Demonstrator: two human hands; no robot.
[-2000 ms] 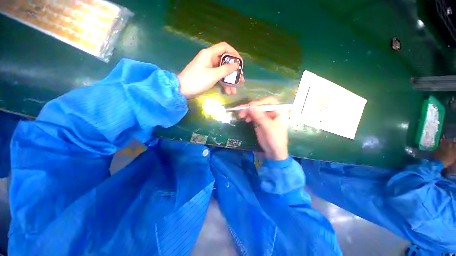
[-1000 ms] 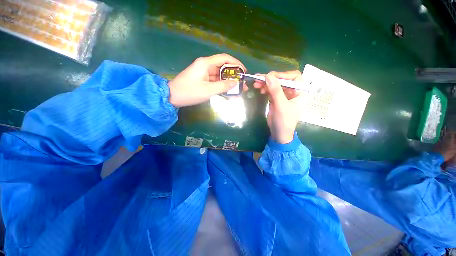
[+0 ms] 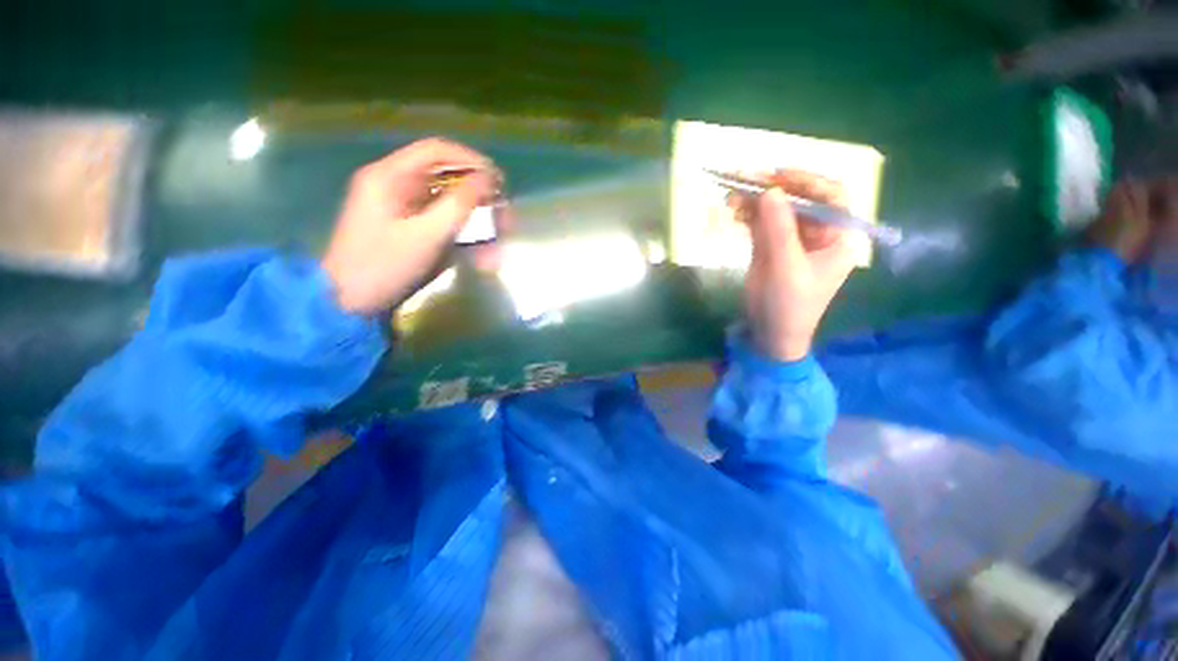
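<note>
My left hand [image 3: 394, 226] holds a small watch housing [image 3: 475, 226] above the green bench; it is blurred, with a white patch and a dark rim showing past my fingers. My right hand [image 3: 795, 258] holds pale tweezers [image 3: 820, 211] like a pen, over the adhesive sheet [image 3: 707, 220]. The tips point left, over the sheet's upper left part. Whether they touch the sheet or hold a piece cannot be told. The sheet lies flat on the bench, partly hidden under my right hand.
A bagged sheet [image 3: 65, 194] lies at the left. Amber strips [image 3: 452, 58] lie at the back. Small printed labels [image 3: 446, 391] are at the near edge. A green tray [image 3: 1079, 162] stands at the right, beside a neighbour's hand [image 3: 1137, 220] and blue sleeve. Light glares on the bench [image 3: 300, 187].
My right hand and the tweezers have moved right, from the housing to over the sheet. My left hand still holds the housing, now tilted. The whole view has shifted and blurred.
</note>
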